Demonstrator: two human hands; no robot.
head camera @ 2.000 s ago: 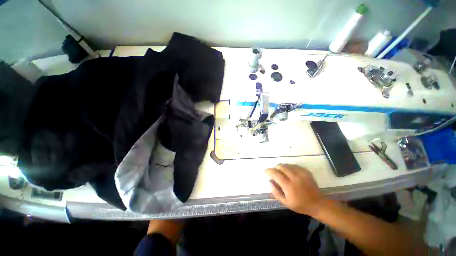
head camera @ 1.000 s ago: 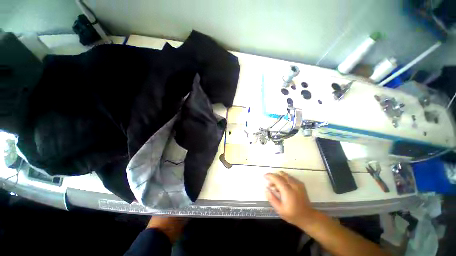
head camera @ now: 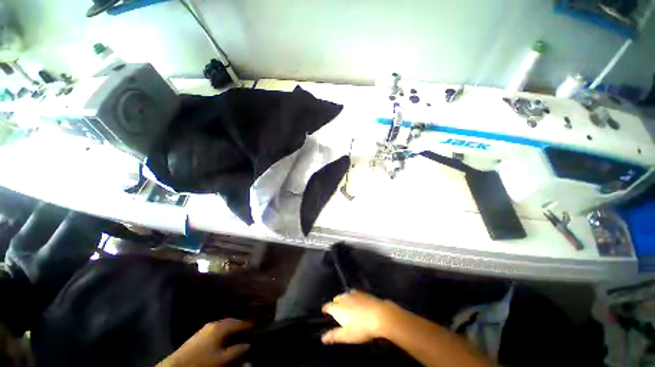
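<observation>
My left hand (head camera: 212, 342) is at the bottom edge, partly cut off, its fingers closed on black cloth (head camera: 284, 337) over my lap. My right hand (head camera: 359, 317) grips the same dark cloth, with a piece rising above its fingers. A black garment with grey-white lining (head camera: 284, 190) lies on the table, left of the needle area (head camera: 391, 154) of the white JACK sewing machine (head camera: 495, 147). A narrow black strip (head camera: 445, 160) lies between the needle area and the phone.
A black phone (head camera: 495, 204) and snips (head camera: 564, 228) lie right of the needle. Another machine head (head camera: 133, 107) stands at left behind the garment. The table's front edge (head camera: 460, 259) runs above my hands. Dark cloth hangs at lower left and right.
My right hand has left the tabletop for my lap, and my left hand has come into view on black cloth. The view has shifted, showing the left machine. A black strip now shows beside the phone.
</observation>
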